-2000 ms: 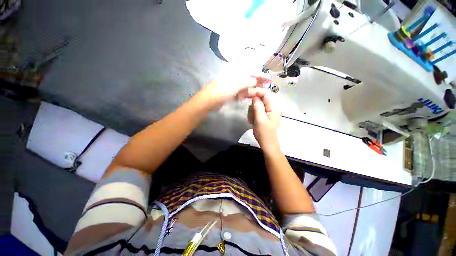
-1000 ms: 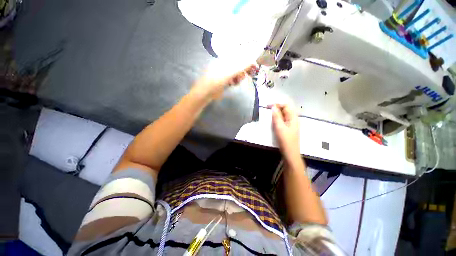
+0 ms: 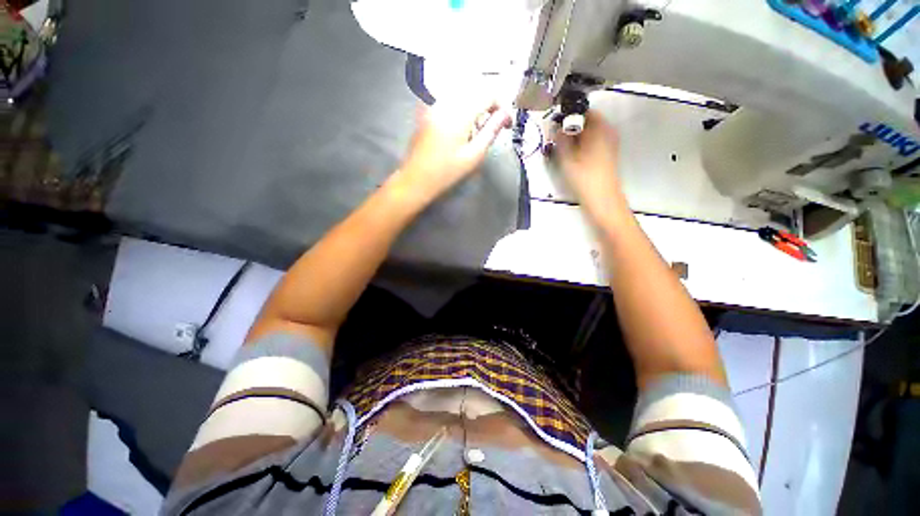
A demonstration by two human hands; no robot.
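Observation:
A large grey garment panel (image 3: 272, 131) lies left of the needle area and over the table, with a dark narrow strip (image 3: 524, 191) along its right edge. My left hand (image 3: 451, 146) rests on the panel near the presser foot, fingers spread; glare washes out part of it. My right hand (image 3: 589, 151) is at the sewing machine (image 3: 746, 81), just right of the foot and beside a small white-tipped knob (image 3: 573, 123). Its fingertips are partly hidden and blurred, so I cannot tell whether they hold anything.
Red-handled thread snips (image 3: 788, 243) lie at the table's right. A blue rack (image 3: 832, 28) with spools stands on the machine at top right. A checked apron (image 3: 464, 373) covers my lap. A white and yellow pen-like item (image 3: 404, 482) hangs at my chest.
My right hand has moved from the panel's lower right edge up to the machine near the foot. My left hand has opened out on the cloth. The view has shifted a little.

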